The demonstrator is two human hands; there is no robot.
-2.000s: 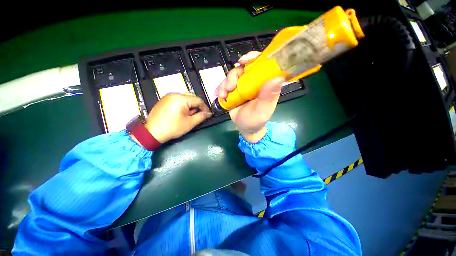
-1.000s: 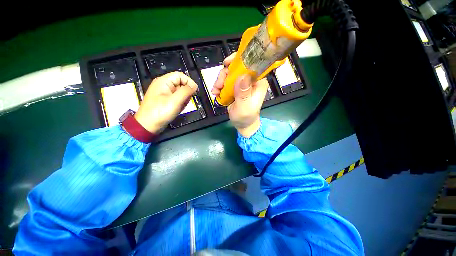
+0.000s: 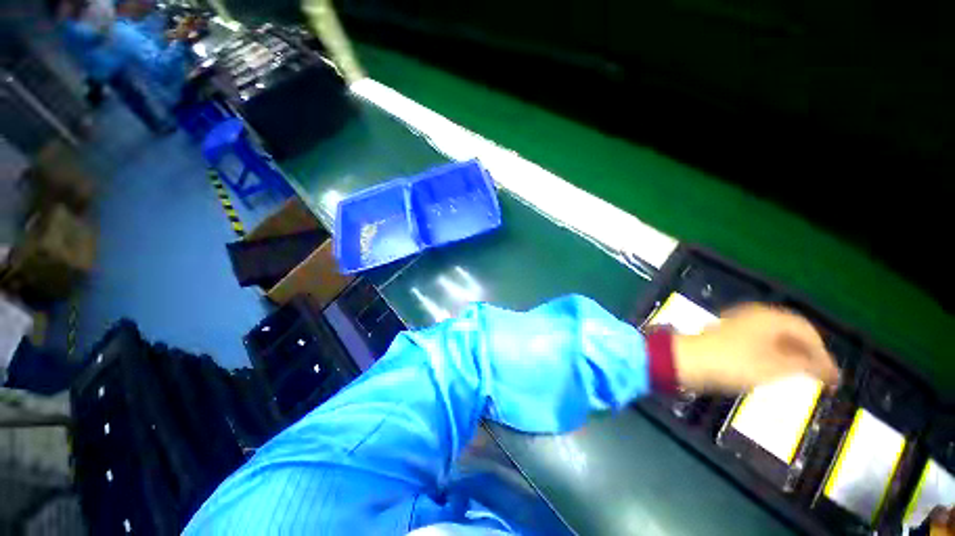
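Note:
My left hand (image 3: 754, 351), with a dark red wrist band, is over the black foam tray (image 3: 723, 274) at the right. It is blurred, its fingers look curled, and any small part in them cannot be seen. Opened units lie in the tray pockets, one with a white, yellow-edged battery (image 3: 777, 417) just below my hand. A bright blue screw box (image 3: 413, 215) with two compartments sits on the green bench, left of the tray, with small specks inside. At the bottom right edge only a small orange-brown patch shows; whether it is my right hand or the screwdriver is unclear.
A white strip (image 3: 524, 183) runs behind the box. Dark trays (image 3: 298, 351) and an open cardboard box (image 3: 309, 274) are beside the bench. More black trays stand at lower left. A blue stool (image 3: 225, 141) and people in blue (image 3: 141, 52) are at upper left.
The view has swung left, bringing the blue box and aisle into view. The tray now appears at the right. The yellow screwdriver and my right hand have left clear view.

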